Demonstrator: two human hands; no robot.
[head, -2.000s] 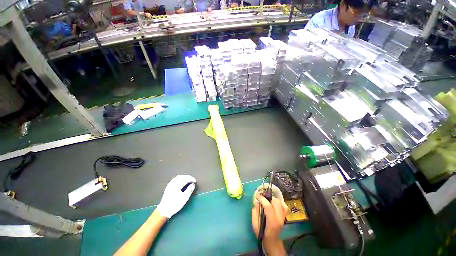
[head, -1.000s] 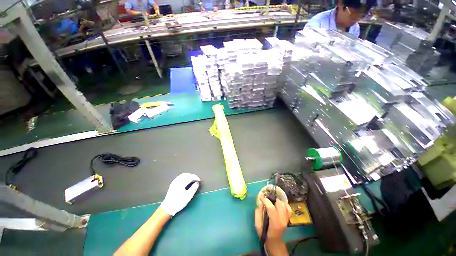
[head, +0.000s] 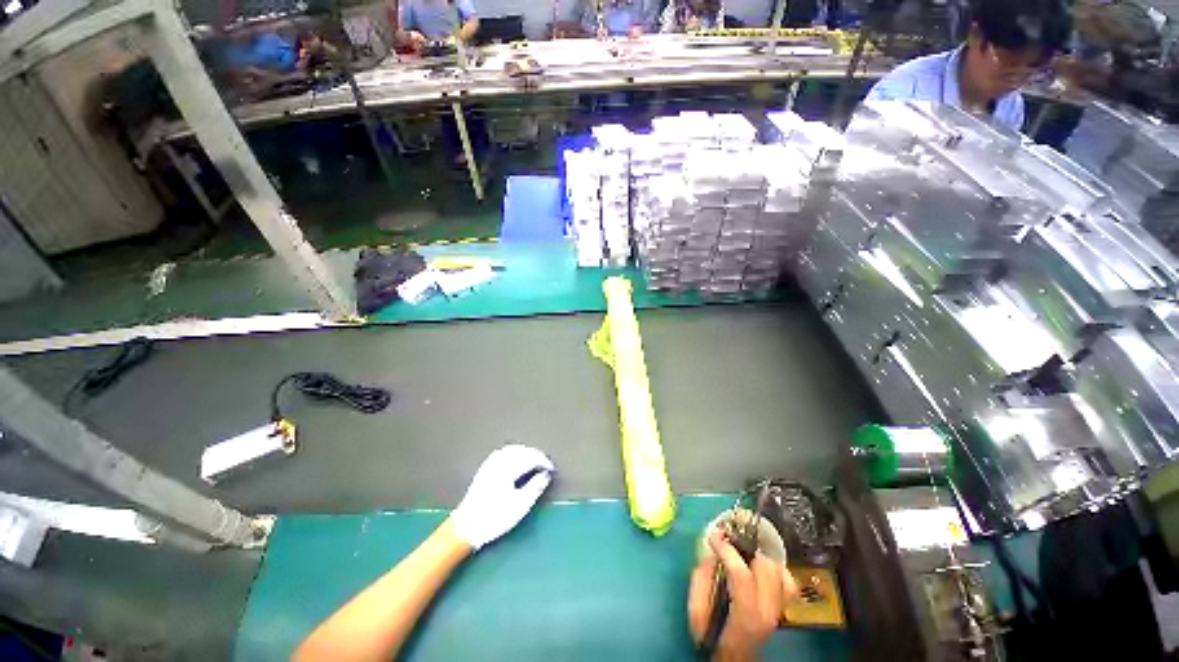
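My left hand (head: pixel 503 497), in a white glove, rests palm down at the near edge of the belt, its fingers together; nothing shows in it. My bare right hand (head: pixel 742 599) holds the black soldering iron (head: pixel 715 608) over the whitish tip-cleaning pot (head: pixel 776 537); the iron's tip is hard to make out. A white power supply unit (head: pixel 246 450), yellow and black at one end, lies on the belt at the left. Its black power cord (head: pixel 339 391) is bundled beside it.
A yellow-green wrapped bar (head: pixel 639 420) lies across the belt (head: pixel 504 388). Stacked housings (head: pixel 705 207) and clear trays (head: pixel 983 259) stand beyond. A green solder spool (head: pixel 905 455), feeder (head: pixel 924 530) and mesh holder (head: pixel 808 517) are at right. A person (head: pixel 963 78) sits behind the trays.
The view has swung left, so the scene sits further right in the picture. Both hands stay in about the same places, with the iron still held at the pot.
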